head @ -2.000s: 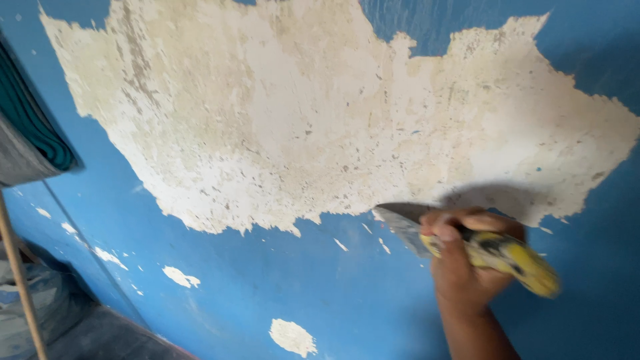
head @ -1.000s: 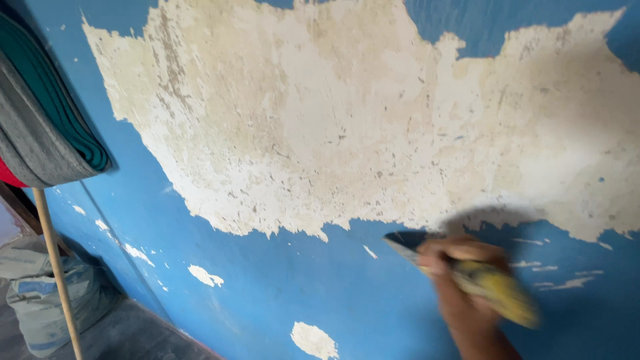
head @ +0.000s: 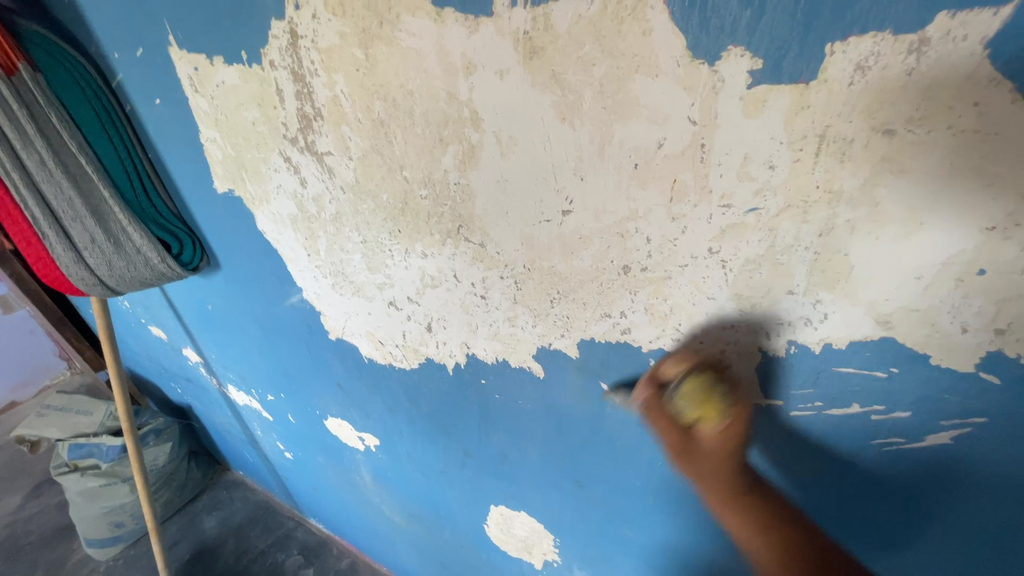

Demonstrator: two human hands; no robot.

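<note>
My right hand [head: 708, 408] is closed around the yellow-and-black handle of a scraper [head: 700, 398], and both look blurred. The scraper's blade, mostly hidden by the fingers, points left against the blue painted wall [head: 432, 432], just below the ragged lower edge of a large bare plaster patch [head: 520, 184]. Thin pale scrape marks [head: 856, 409] lie to the right of the hand. Smaller bare spots show lower down, one of them a rounded patch [head: 522, 536] near the bottom. My left hand is out of view.
Folded cloths [head: 96, 176] in grey, teal and red hang at the left, over or in front of a wooden pole [head: 128, 432]. Behind the pole a filled sack [head: 120, 480] stands on the dark floor [head: 248, 536] by the wall's foot.
The scraper has turned in my right hand, its handle now pointing more toward the view. Pale marks right of the hand show that were not there two seconds ago. The view has shifted left.
</note>
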